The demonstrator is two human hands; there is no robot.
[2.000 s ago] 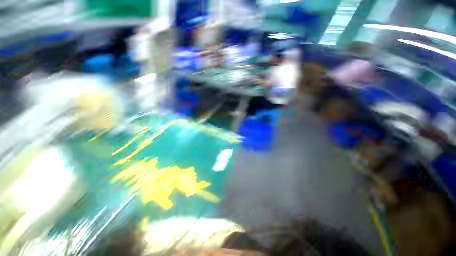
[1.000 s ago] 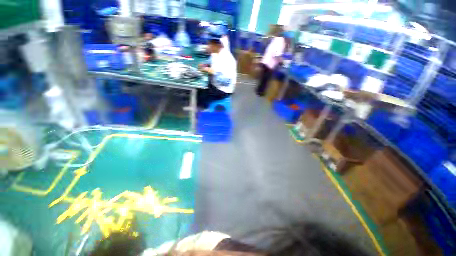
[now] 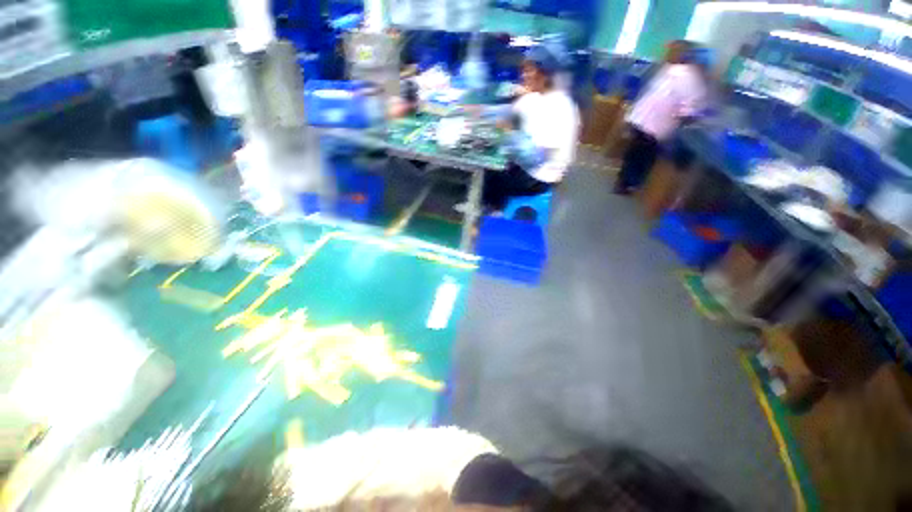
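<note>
A loose pile of yellow strips (image 3: 330, 355) lies on the green bench mat (image 3: 365, 285). Thin white leads (image 3: 150, 460) lie at the lower left, glared and blurred. One long thin lead (image 3: 235, 415) runs slantwise from them towards the pile. A glared white shape with a dark patch (image 3: 385, 465) crosses the bottom edge; it may be part of the wearer's body or sleeve, but I cannot tell. I make out neither my left hand nor my right hand in the frame.
A fan (image 3: 168, 226) and a glared cream-white shape (image 3: 85, 370) are at the left. A white label (image 3: 443, 303) is on the mat's right side. Beyond are a blue bin (image 3: 511, 248), a seated person (image 3: 548, 125), a standing person (image 3: 667, 105), and cardboard boxes (image 3: 850, 430) at the right.
The view swung right and then back left, so the mat, pile and fan now sit further right than one second ago. The pile looks much the same. No hand movement is visible.
</note>
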